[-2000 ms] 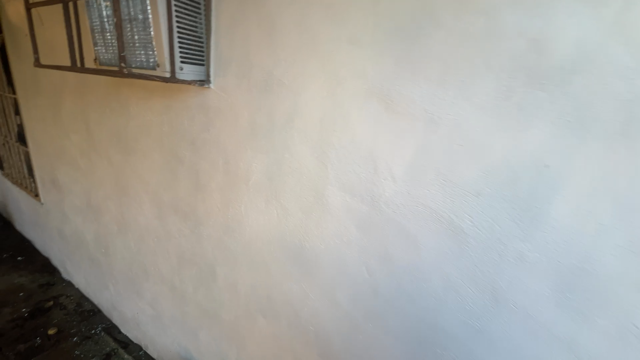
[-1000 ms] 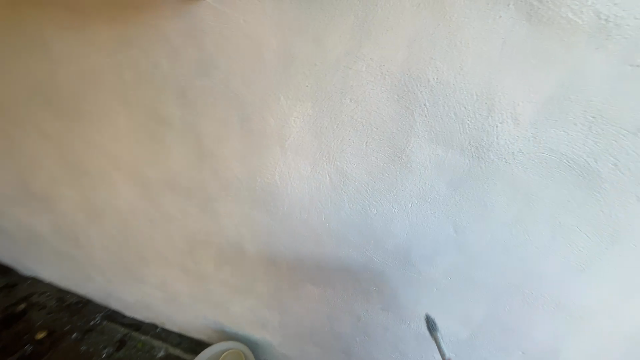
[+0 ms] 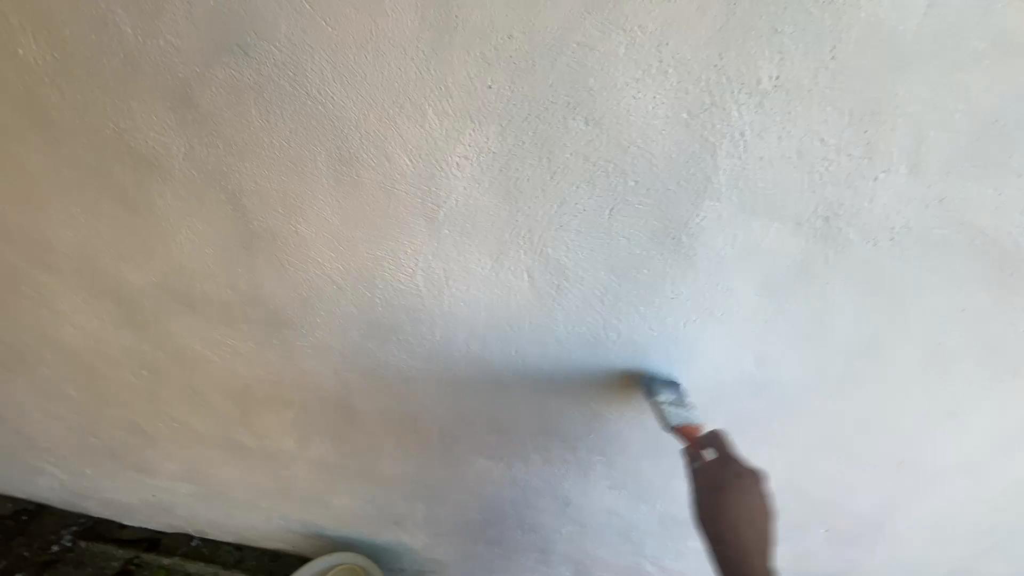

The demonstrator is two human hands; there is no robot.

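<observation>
My right hand (image 3: 724, 480), at the lower right, is shut on the handle of a paintbrush (image 3: 672, 404). The brush has an orange-red handle and a pale, paint-smeared ferrule, and its dark bristle tip points up and left against a rough plastered wall (image 3: 520, 240). A soft shadow runs left from the bristles. Hand and brush are blurred. At the bottom edge shows part of the pale round rim of a container (image 3: 340, 562), with something yellowish inside it. My left hand is out of view.
Dark, dirty ground (image 3: 72, 540) with debris runs along the foot of the wall at the lower left. The plastered wall fills most of the view, whitish at the right and tan at the left.
My right hand has come into view with the paintbrush, whose tip alone showed at the bottom a second ago. The view has swung down from the window and louvred unit.
</observation>
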